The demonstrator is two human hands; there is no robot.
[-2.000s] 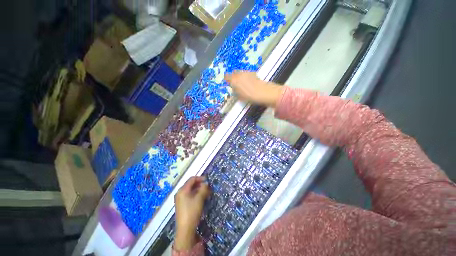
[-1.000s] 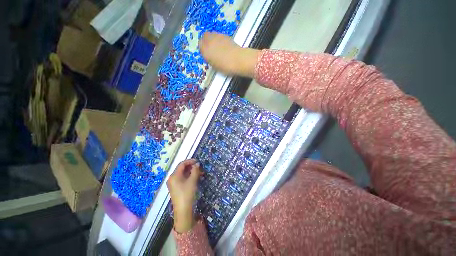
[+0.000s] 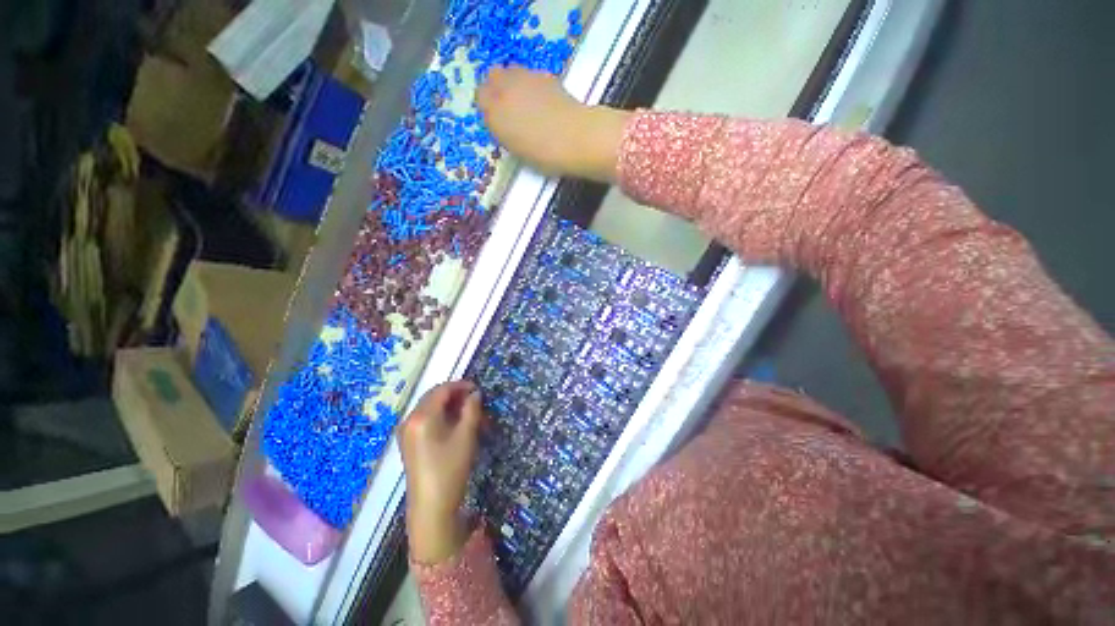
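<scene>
The circuit board panel (image 3: 587, 355) lies between the conveyor rails, with rows of small parts on it. My left hand (image 3: 440, 438) is over the panel's left edge by the white rail, thumb and fingertips close together; whether it holds a small part cannot be told. My right hand (image 3: 538, 120) is over the parts tray beyond the rail, its fingertips at the blue components (image 3: 446, 153) and hidden from view. Brown-red components (image 3: 391, 275) lie in the middle of the tray. More blue components (image 3: 328, 428) are heaped at the near left end.
A pink-purple bin (image 3: 289, 519) stands at the tray's left end. The white rail (image 3: 489, 275) runs between tray and panel. Behind the tray are a blue crate (image 3: 313, 153), cardboard cartons (image 3: 177, 422) and a paper sheet (image 3: 269, 43).
The view has shifted, so tray and panel sit further left and higher. My right hand stays over the tray's blue parts. My left hand stays at the panel's left edge, slightly further up it.
</scene>
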